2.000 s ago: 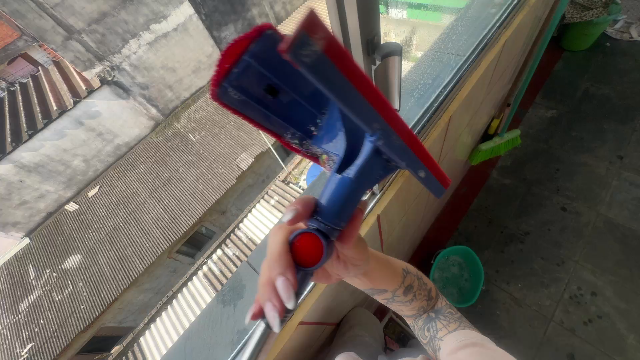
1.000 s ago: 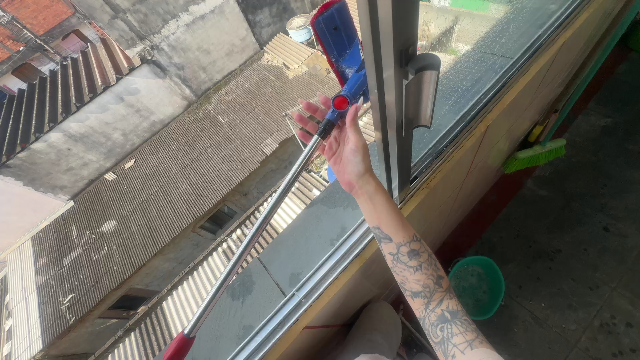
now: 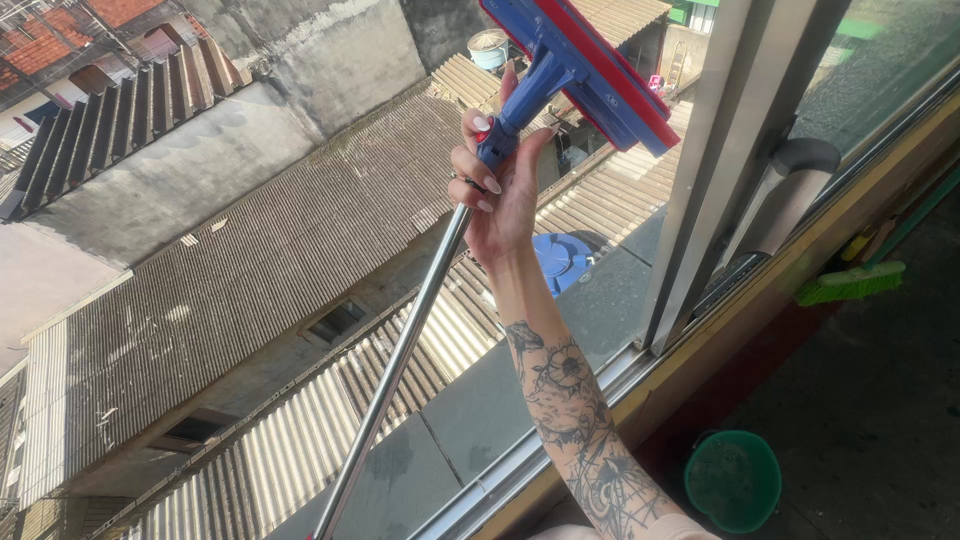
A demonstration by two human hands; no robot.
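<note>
My right hand (image 3: 499, 176) is closed around the blue plastic neck of a window squeegee (image 3: 577, 71), at the top of its metal pole (image 3: 405, 345). Its palm faces me, with the thumb on the right of the neck and the fingers curled from the left. The squeegee head is blue with red edges, tilted, and partly cut off by the top of the view. The pole slants down to the lower left, where a bit of red shows at the bottom edge. My tattooed forearm reaches out over the window track. My left hand is out of view.
An aluminium window frame (image 3: 697, 172) with a handle (image 3: 784, 195) stands right of the squeegee. The window track (image 3: 487, 487) runs below my forearm. Indoors are a green bucket (image 3: 733, 480) and a green-bristled broom (image 3: 851, 283). Outside lie corrugated roofs (image 3: 262, 262) and a blue tank lid (image 3: 559, 259).
The squeegee head, partly behind the window frame a second ago, now shows left of it, turned with its red-edged blade towards the right. My fingers, spread then, are now curled around the neck.
</note>
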